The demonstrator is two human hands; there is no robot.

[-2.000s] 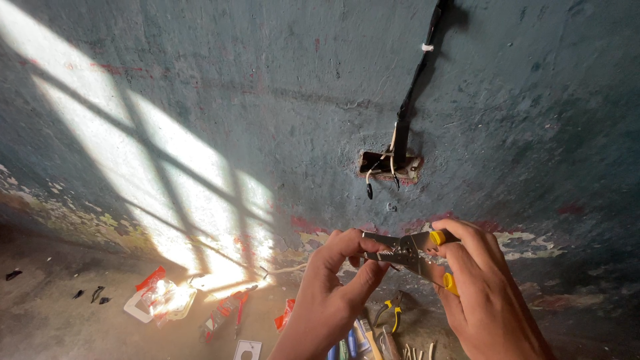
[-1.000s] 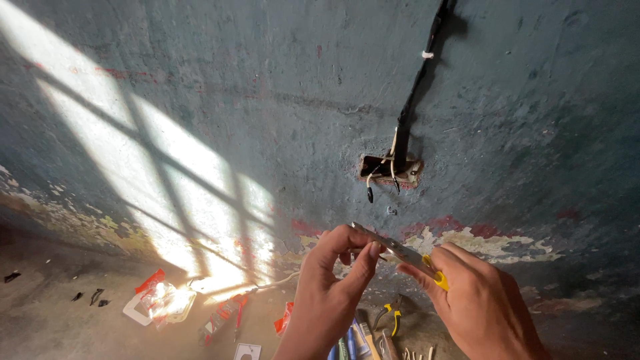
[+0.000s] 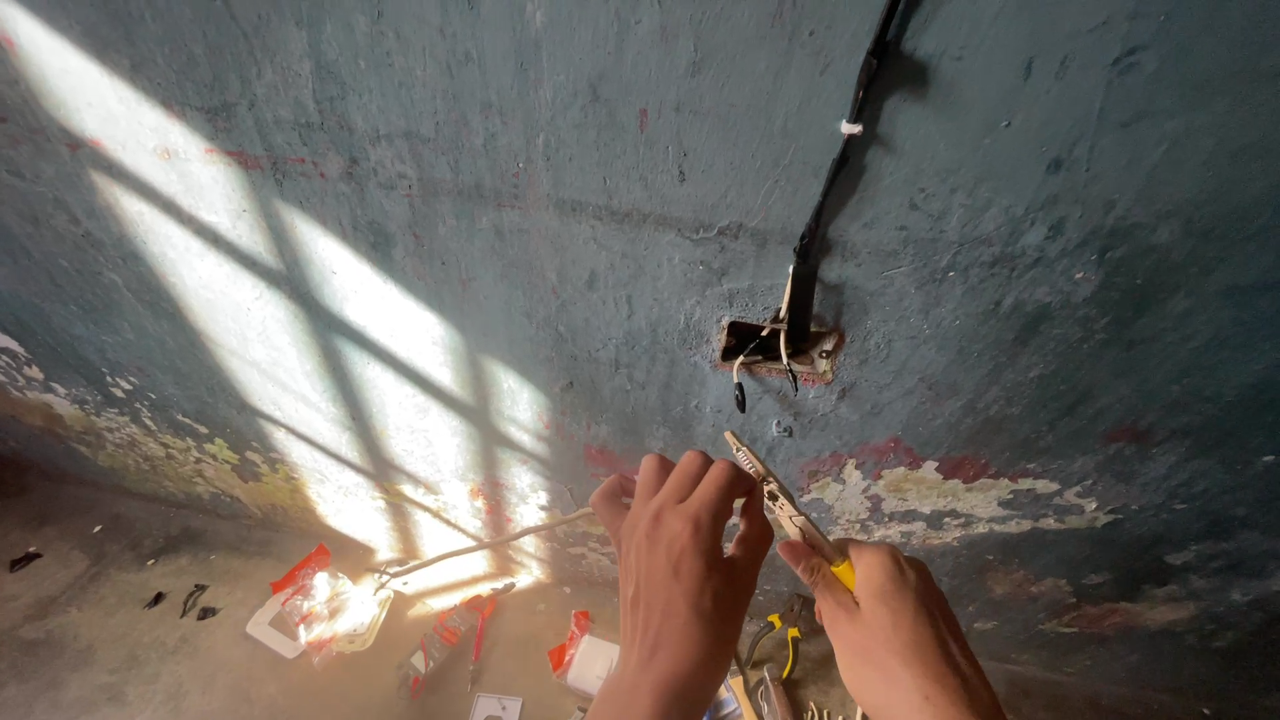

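Observation:
My right hand grips the yellow handles of a metal wire stripper, whose jaws point up and left, just below the wall box. My left hand is raised beside the jaws with its fingers bent. A pale cable runs from the lower left up to the left hand's fingers, which hide its end. Above the hands, a recessed wall box holds pale wires; two hang out with black-taped ends. A black-wrapped cable comes down the wall into the box.
Below the hands lie yellow-handled pliers and other partly hidden tools. To the left are a red-handled screwdriver, a packaged white item, a white plate and plastic packaging over white frames. Black scraps lie on the floor.
The stripper's handles, spread two seconds ago, are now together in my right hand, and the tool has tilted upright. My left hand has turned to show its back, its fingers moved from the tool's tip.

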